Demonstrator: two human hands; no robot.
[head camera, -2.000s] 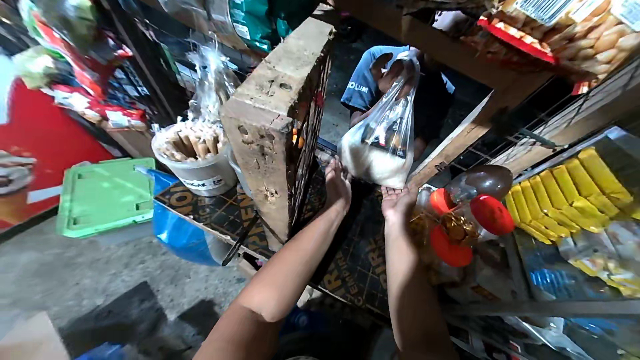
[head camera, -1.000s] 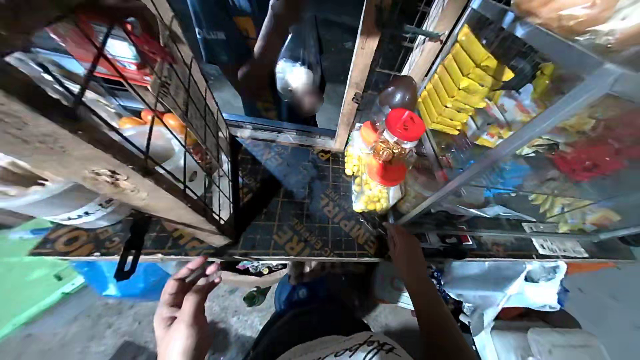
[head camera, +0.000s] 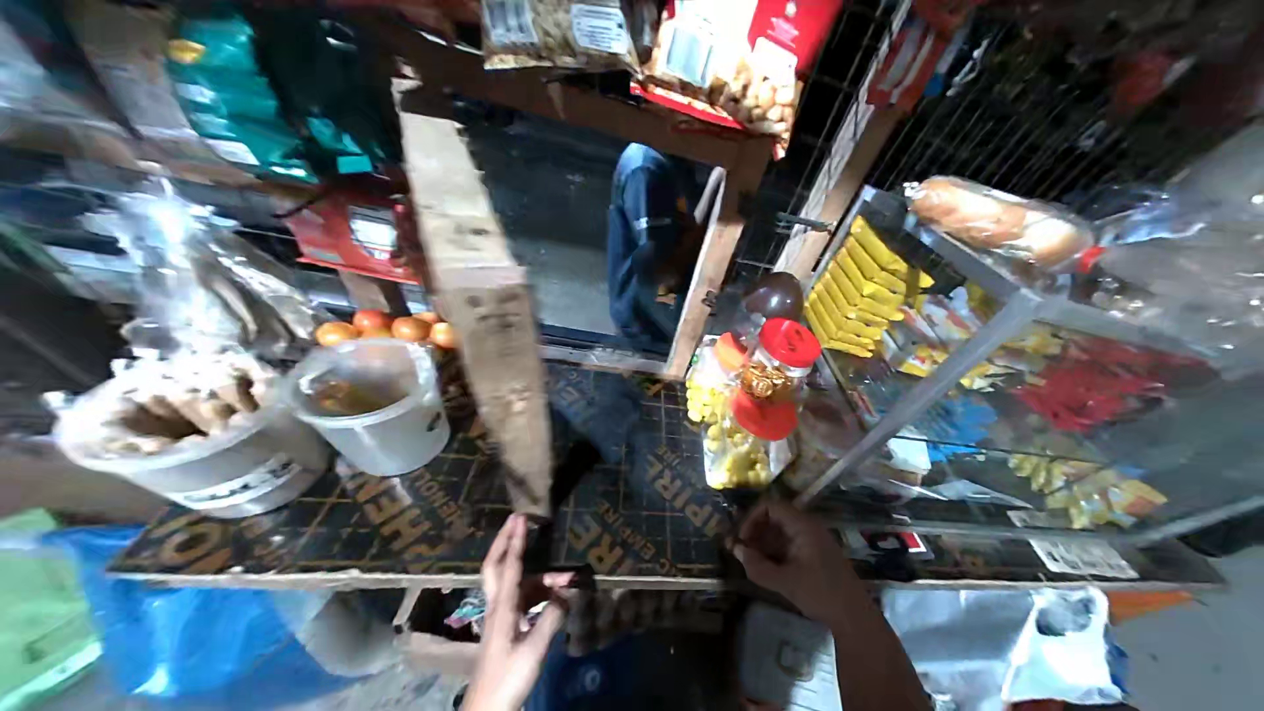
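Note:
My left hand (head camera: 518, 612) is raised at the counter's front edge, fingers apart and holding nothing, close to the foot of an upright wooden post (head camera: 489, 346). My right hand (head camera: 790, 558) is at the same edge of the printed plywood counter (head camera: 632, 494), its fingers bent near a small dark item; whether it grips anything is not clear. Just beyond it stand plastic jars (head camera: 746, 444) with red lids and yellow contents. Past the opening, a person in a dark blue shirt (head camera: 642, 237) stands partly hidden by the wooden frame.
On the left stand a white bucket (head camera: 197, 484) of wrapped sticks, a smaller bucket (head camera: 370, 425) and tomatoes (head camera: 395, 328). To the right is a glass case (head camera: 987, 415) with yellow packets (head camera: 859, 291) and bagged bread (head camera: 997, 217) on top. Snack packs (head camera: 731, 59) hang overhead.
Two seconds ago both my hands were at a clear plastic bag in the opening; now they are back at the counter's edge. The bag, seen beyond the opening a second ago, is not discernible now.

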